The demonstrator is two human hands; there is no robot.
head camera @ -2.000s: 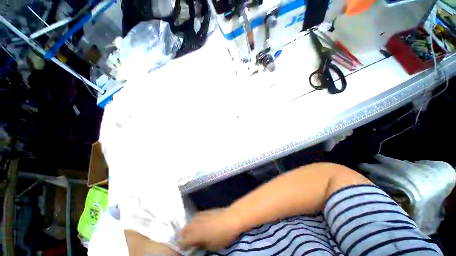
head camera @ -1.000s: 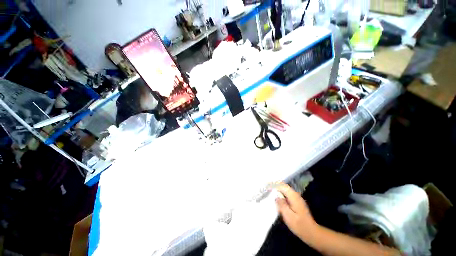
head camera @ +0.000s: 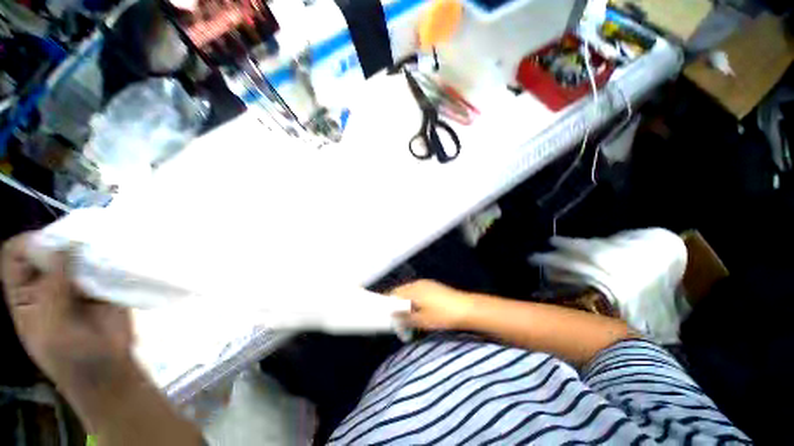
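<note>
A plain white cloth is stretched between my two hands over the table's front edge. My left hand is blurred at the far left and grips one end. My right hand grips the other end near my lap. The white sewing machine's needle area stands behind the cloth, with no hand at it. Parts of the cloth blend into the bright white table.
Black-handled shears and slim red tools lie right of the needle. A red tray holds small parts. White pieces hang over a carton at the right. A clear plastic bag lies at the back left.
My left hand has come into view at the left, holding the cloth. My right hand has moved left and down from the table edge. The cloth is now pulled out lengthwise. The view has tilted down.
</note>
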